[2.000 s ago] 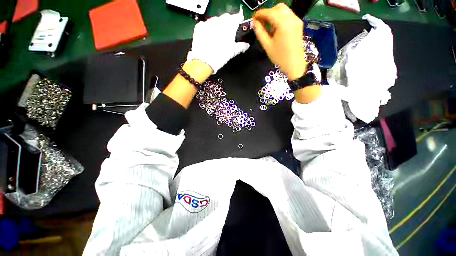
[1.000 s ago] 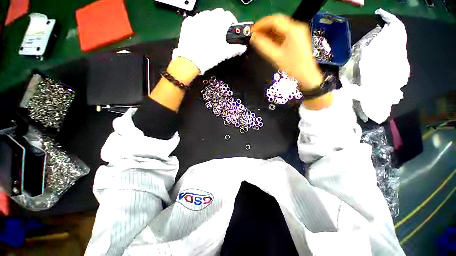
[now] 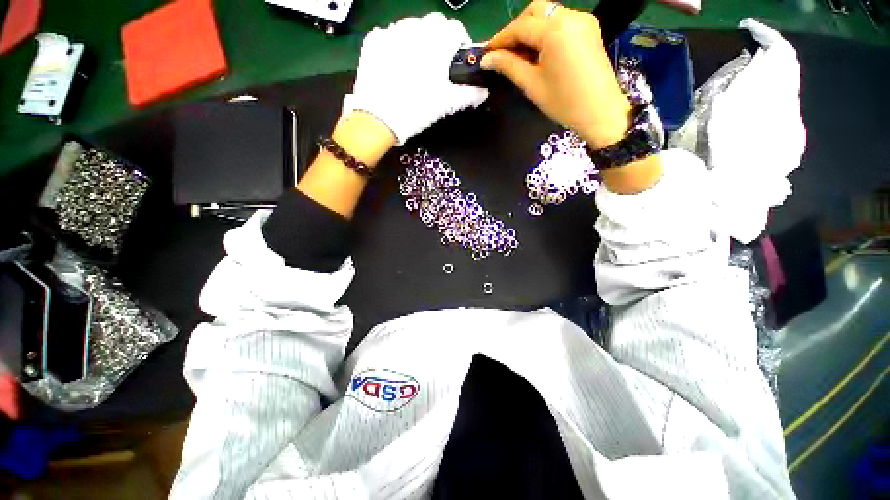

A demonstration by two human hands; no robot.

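My left hand (image 3: 415,73), in a white glove, holds a black box-shaped unit (image 3: 465,65) at the belt's near edge. One round terminal shows on the unit's end. My right hand (image 3: 561,68) is bare, with its thumb and fingertips at the unit's right end, covering part of it. Whether a small part is between those fingertips cannot be told. A pile of flat washers (image 3: 454,210) lies on the black mat below the hands. A brighter pile of small rings (image 3: 561,171) lies right of it, beside my right wrist.
A blue parts bin (image 3: 673,83) and a crumpled white bag (image 3: 756,127) are at right. A red-orange pad (image 3: 174,51) and white-faced unit (image 3: 49,78) lie on the green belt. Black plates (image 3: 232,151), a hardware box (image 3: 96,198) and a clear hardware bag (image 3: 117,322) are at left.
My right hand's fingers were blurred in motion and are now still at the unit's right end. My left hand still holds the unit. The belt items have shifted left in view.
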